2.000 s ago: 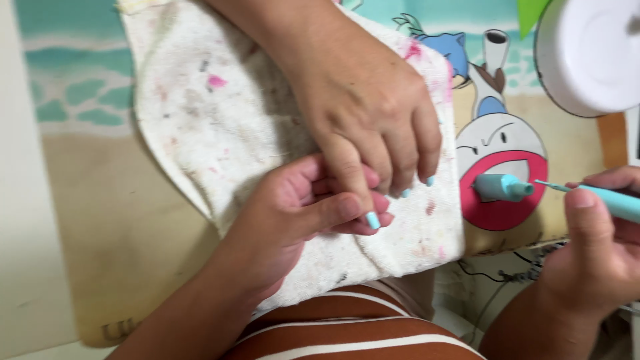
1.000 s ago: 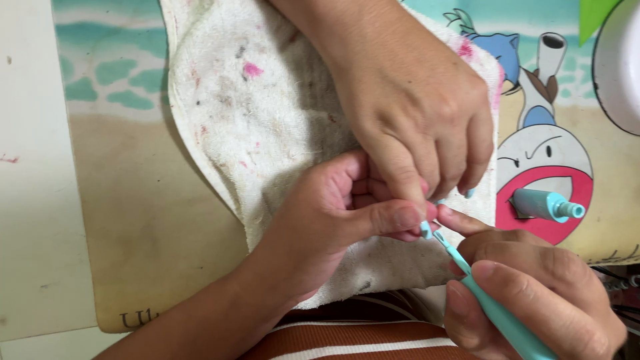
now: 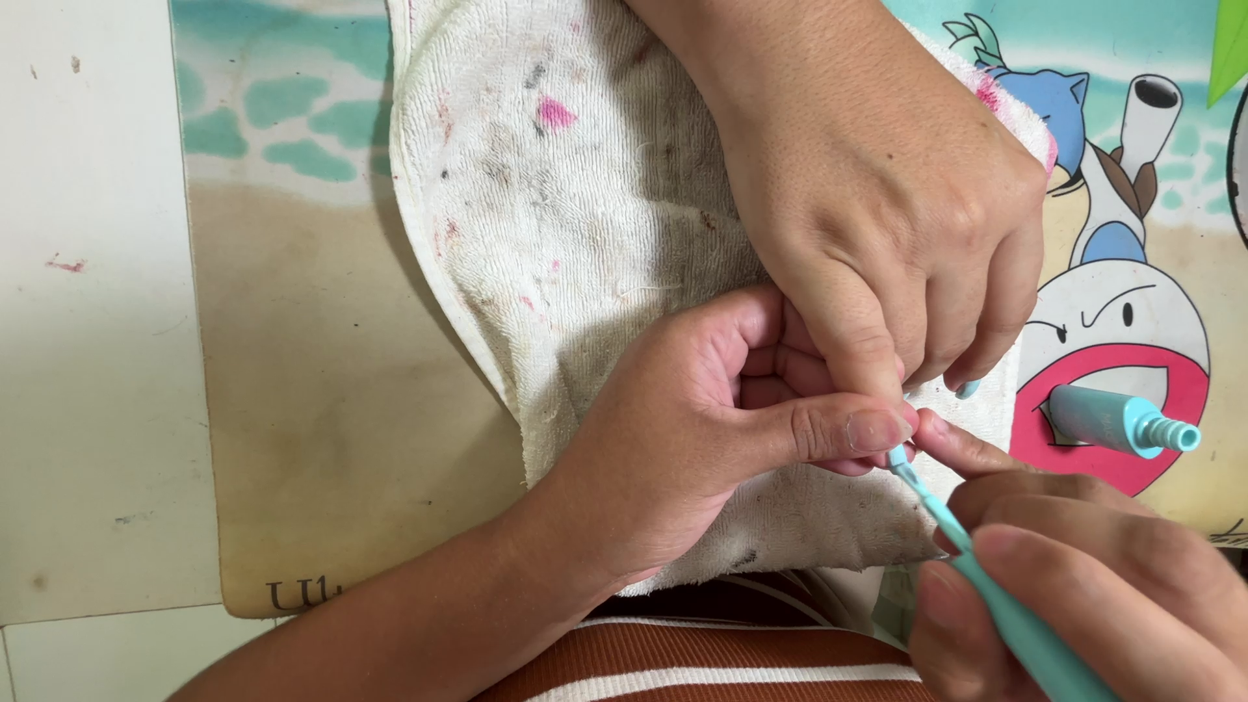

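Observation:
My left hand [image 3: 682,429] pinches a fingertip of another person's hand [image 3: 887,195], which reaches in from the top with its palm down. Between my right hand's [image 3: 1092,575] thumb and fingers is the turquoise handle of a nail polish brush [image 3: 1024,624]. The brush tip touches the held finger's nail, which is partly hidden by my left thumb. Light blue polish shows on another nail [image 3: 967,389] of that person. An uncapped turquoise polish bottle [image 3: 1102,419] stands on the printed mat, right of the hands. Beneath the hands lies a stained white terry towel [image 3: 585,224].
A printed desk mat [image 3: 341,390] with beach and cartoon pictures covers much of the white table [image 3: 88,341]. The dark rim of a round object [image 3: 1240,161] enters at the right edge. My striped brown clothing [image 3: 721,663] is at the table's near edge.
Two seconds ago my right hand held the brush near the bottle at the right; it has since moved left to the held fingertip. My left hand has kept its hold on the finger.

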